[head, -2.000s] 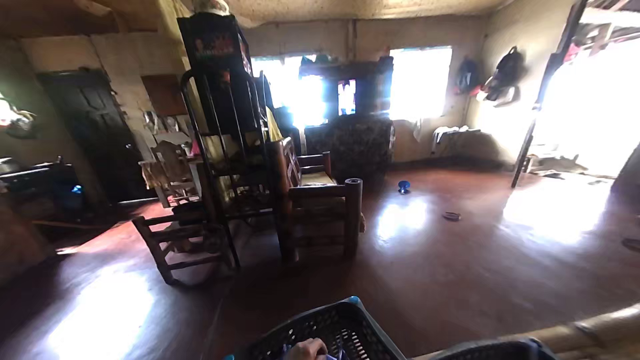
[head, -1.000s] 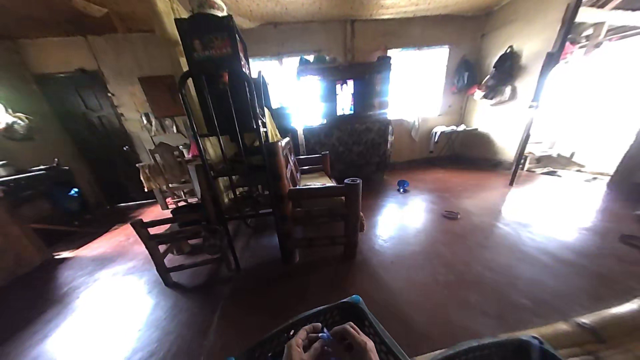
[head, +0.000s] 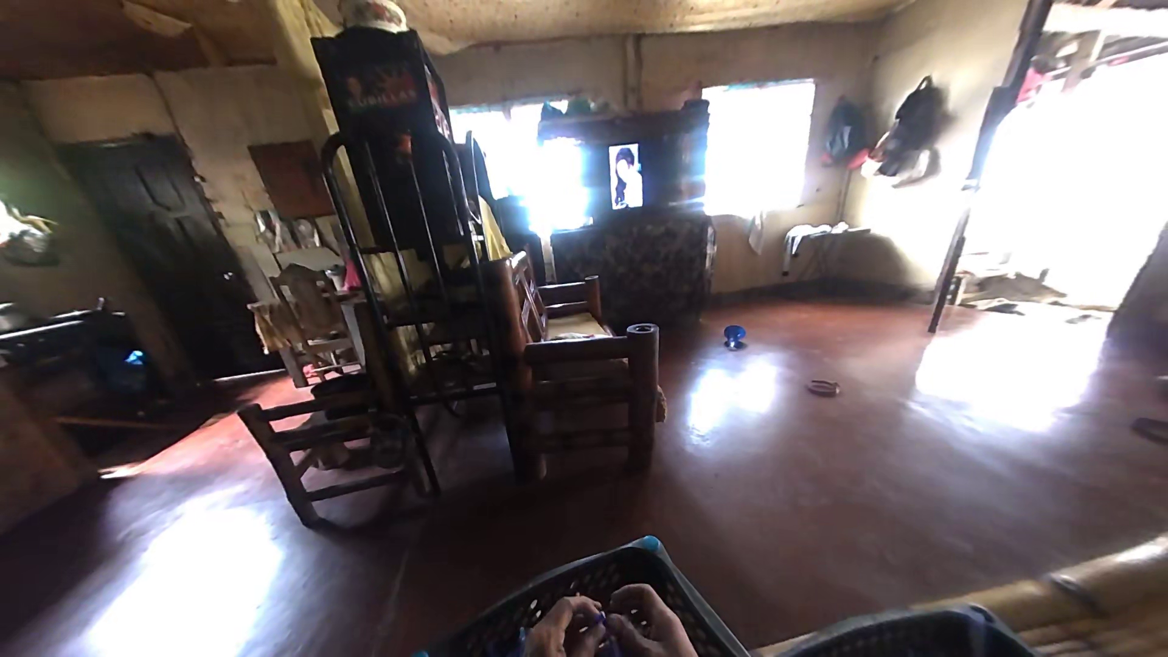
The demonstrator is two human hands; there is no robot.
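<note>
Both my hands are together over a black plastic basket [head: 698,602] at the bottom edge. My left hand [head: 564,628] pinches a small blue-purple item [head: 599,620], too small to identify. Close against it, my right hand [head: 646,622] has its fingers on the same item. Some blue material shows in the basket beside my left hand; the rest of the contents is hidden by my hands and the frame's edge.
A second dark basket [head: 912,634] stands to the right, beside a bamboo pole [head: 1040,584]. Ahead are a wooden armchair [head: 589,392], a black metal rack [head: 411,319], a blue object [head: 735,337] and a slipper [head: 823,388] on the floor.
Two seconds ago only one hand showed over the basket; a second later both were there, around something blue. They remain close together now.
</note>
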